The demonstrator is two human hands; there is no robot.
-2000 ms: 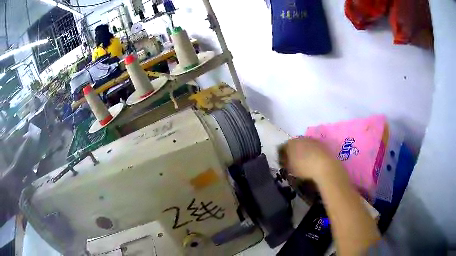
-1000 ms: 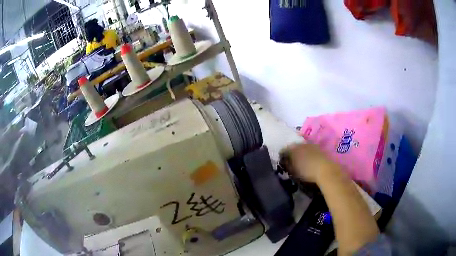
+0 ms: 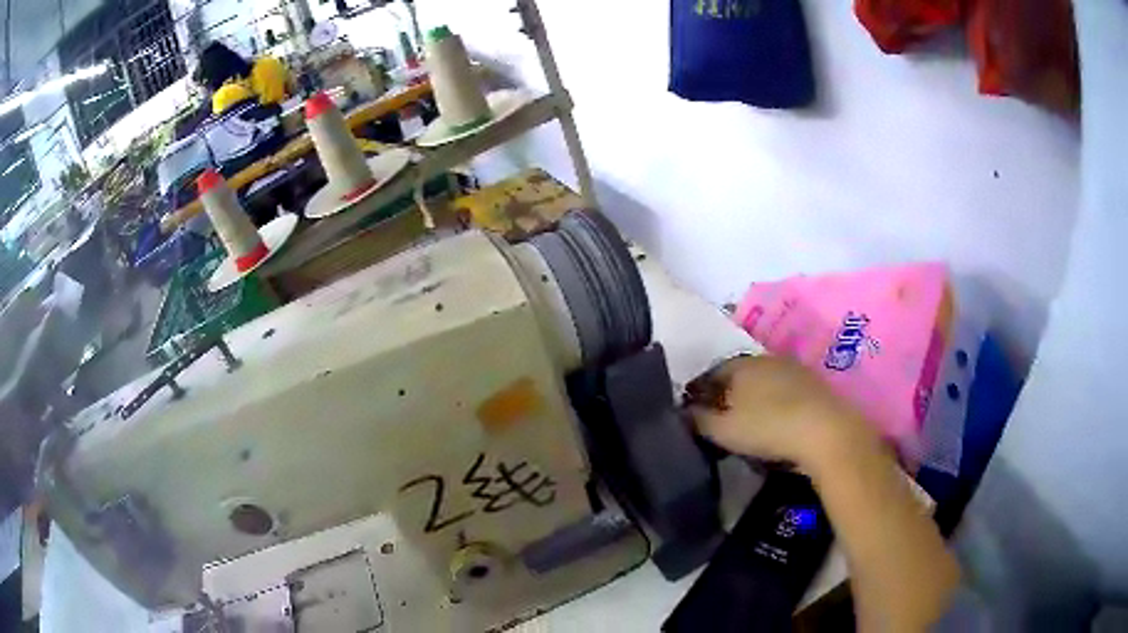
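Observation:
My right hand (image 3: 773, 408) reaches in from the lower right, behind the dark grey cover at the right end of the cream sewing machine (image 3: 322, 408). Its fingers are bent around a small dark brown item (image 3: 708, 393), too small and partly covered to name. The dark grooved handwheel (image 3: 596, 294) is just left of the hand. The machine head has black handwriting and an orange patch on it. My left hand is not in view.
A pink packet (image 3: 854, 346) and a dark phone with a lit screen (image 3: 761, 544) lie beside my right hand. Thread cones (image 3: 340, 146) stand on a shelf behind the machine. A person in yellow (image 3: 247, 84) is in the far background. A blue bag (image 3: 740, 50) hangs on the wall.
The view has shifted slightly. My right hand stays by the machine's right end, and its wrist and fingers have turned a little; the dark item shows more clearly at the fingers.

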